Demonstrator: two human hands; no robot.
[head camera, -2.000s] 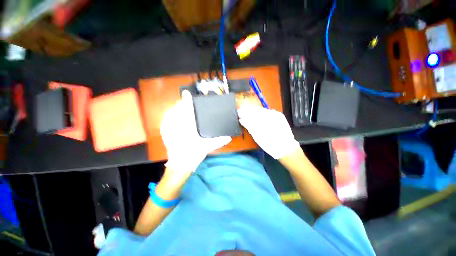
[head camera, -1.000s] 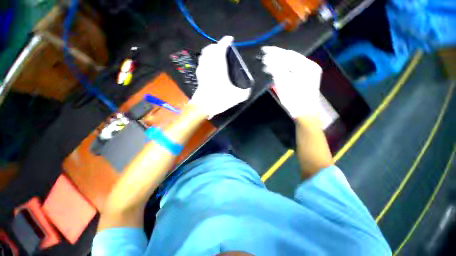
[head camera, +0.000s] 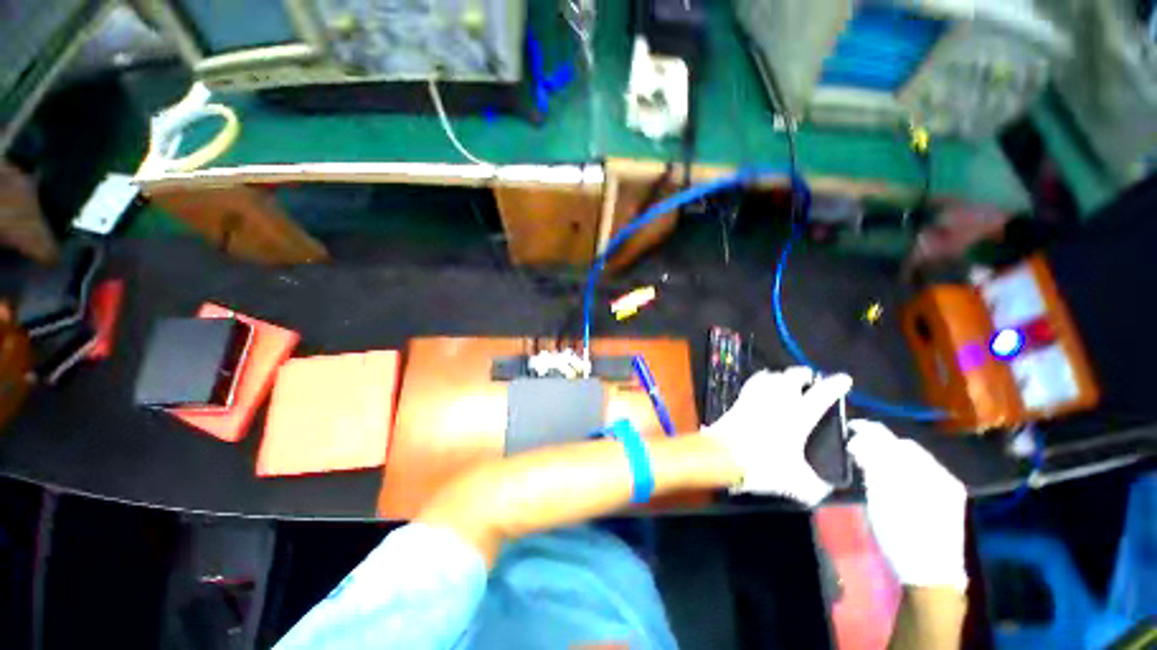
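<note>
A flat black set-top box (head camera: 555, 413) lies on the orange-brown work mat (head camera: 444, 425), its far edge at the connector fixture (head camera: 618, 368) with its whitish plugs. My left hand (head camera: 777, 434), white-gloved with a blue wrist band, reaches across to the right and grips a second black box (head camera: 830, 447), tilted on edge at the bench's front edge. My right hand (head camera: 911, 498), also gloved, is just right of that box with its fingertips close to its edge; whether they touch it or hold anything is unclear.
A remote (head camera: 727, 368) and blue marker pen (head camera: 655, 396) lie near my left hand. A blue cable (head camera: 782, 298) loops behind, towards the orange-brown switch box (head camera: 945, 349). At left are a salmon pad (head camera: 330, 413) and another black box (head camera: 190, 362). Instruments (head camera: 419, 38) stand on the green shelf.
My left hand has left the box on the mat and taken hold of the one that lay right of the remote. My right hand has moved right beside it. The view has swung and now shows the shelf.
</note>
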